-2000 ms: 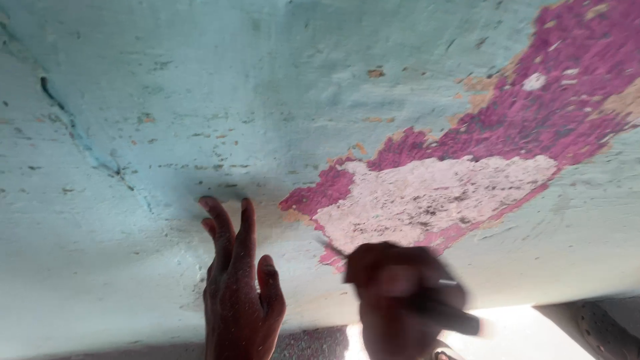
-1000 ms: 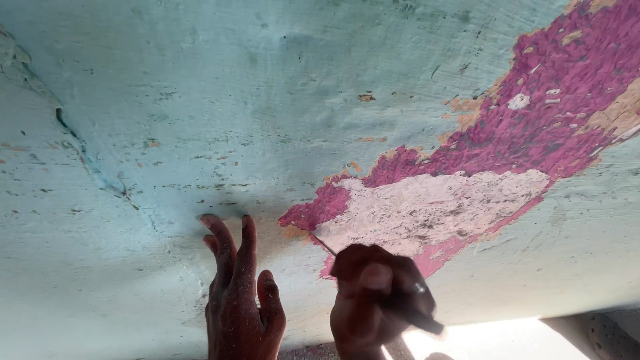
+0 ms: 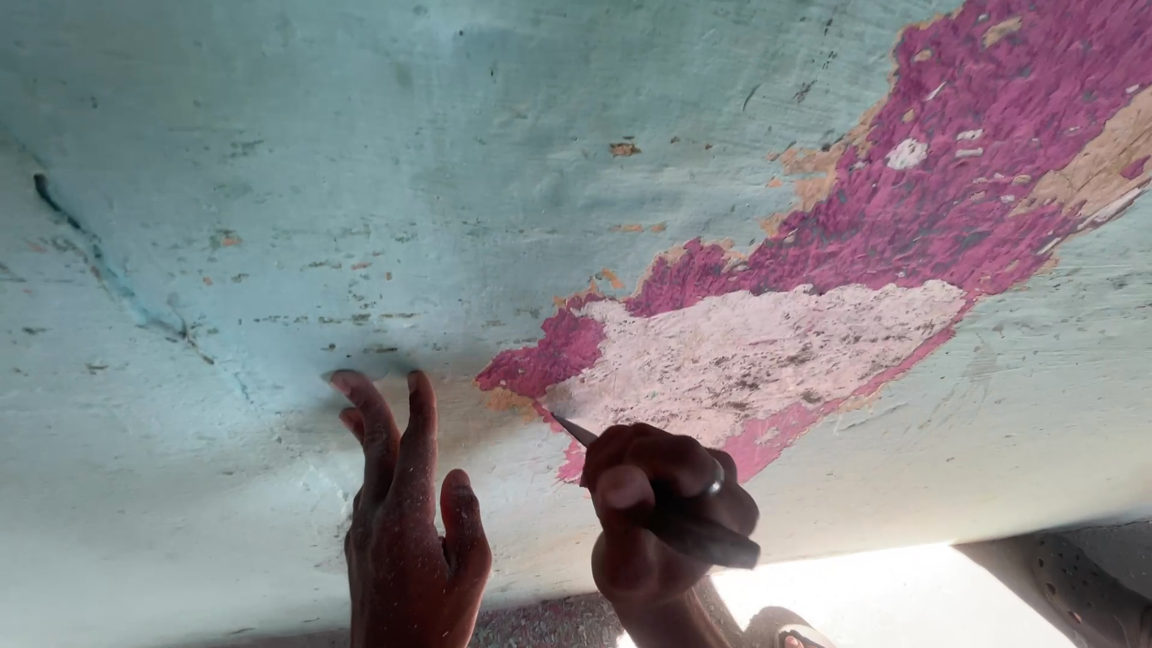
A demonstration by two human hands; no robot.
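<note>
My right hand (image 3: 670, 513) is closed around the dark handle (image 3: 711, 538) of a pointed metal tool, perhaps a knife. Its thin tip (image 3: 573, 428) meets the lower left edge of a pale, scraped patch (image 3: 765, 360) on a painted wall. Magenta paint (image 3: 954, 189) surrounds much of that patch, and light blue-green paint (image 3: 360, 135) covers the wall around it. To the left, my left hand (image 3: 414, 522) rests its fingertips on the blue-green surface with its fingers spread. White dust specks the back of this hand.
A dark crack (image 3: 99, 261) runs down the wall at the left. Below the wall lies a speckled floor (image 3: 549, 623), brightly sunlit at the lower right. Part of a foot in footwear (image 3: 787, 630) shows at the bottom edge, and a dark perforated object (image 3: 1084, 576) is at the lower right.
My right hand has shifted slightly left since the earliest frame, still holding the tool at the patch's lower left edge. My left hand keeps nearly the same pose on the wall.
</note>
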